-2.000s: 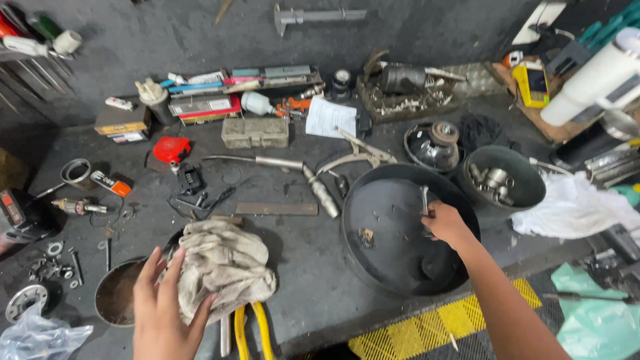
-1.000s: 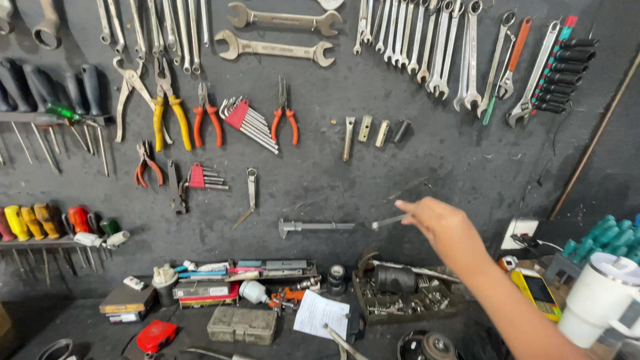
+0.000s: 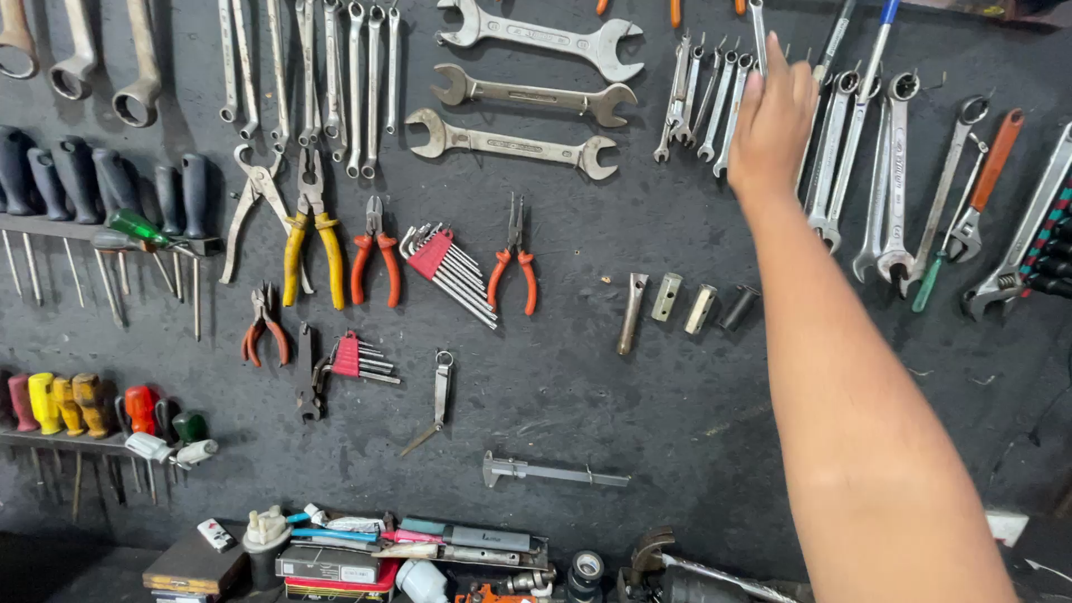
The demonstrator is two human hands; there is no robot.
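High on the black tool wall, my right hand point(image 3: 775, 126) grips a small steel wrench point(image 3: 759, 33), whose upper part sticks up above the fingers. The hand is among the hanging combination wrenches: smaller ones point(image 3: 712, 105) to its left, larger ones point(image 3: 896, 176) to its right. Left of these hang large double open-end wrenches point(image 3: 536, 92). Below the forearm's left side are short tubular socket pieces point(image 3: 667, 297). My left hand is out of the picture.
Pliers with yellow handles point(image 3: 314, 243), hex key sets point(image 3: 452, 272) and a vernier caliper point(image 3: 553, 473) hang on the wall. Screwdrivers point(image 3: 75, 180) stand in racks at the left. Boxes point(image 3: 327, 563) and tools line the bench below.
My right hand has risen from the black pan on the bench, past the caliper, to the wrench row. My left hand, beside the gloves two seconds ago, has left the view, which has tilted up.
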